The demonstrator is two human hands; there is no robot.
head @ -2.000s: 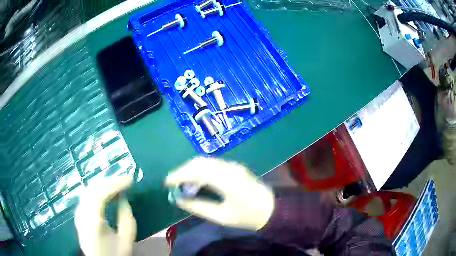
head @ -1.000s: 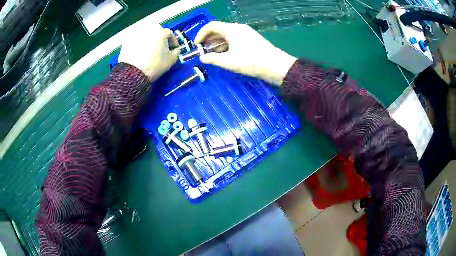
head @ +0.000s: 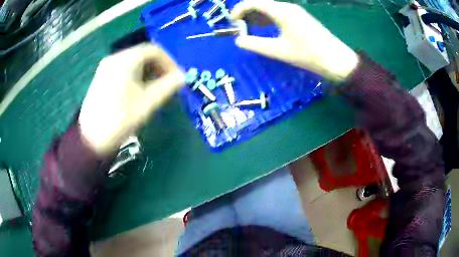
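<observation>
The blue ribbed tray (head: pixel 272 75) lies on the green bench. My gloved right hand (head: pixel 297 40) is over its far right part, with thumb and fingertips at the disc end of a silver stem (head: pixel 216 34) that points left. My gloved left hand (head: pixel 128 95) is blurred at the tray's left edge, fingertips close together; whether it holds anything cannot be told. More stems (head: pixel 178 19) lie at the tray's far end. Pale-blue rings (head: pixel 206 76), several stems (head: pixel 229 93) and a thicker dark-and-silver piece (head: pixel 216 118) lie in its near left part.
A dark phone (head: pixel 131 39) shows partly behind my left hand. Clear plastic (head: pixel 126 155) lies on the bench's left side. A white control box (head: pixel 425 42) with blue knobs stands at the right. Red stools (head: pixel 347 163) are below the bench edge, right of my lap.
Since one second ago, my left hand has moved away from the far stems, back to the tray's left edge. My right hand remains at the far end, now at one stem. The view has shifted.
</observation>
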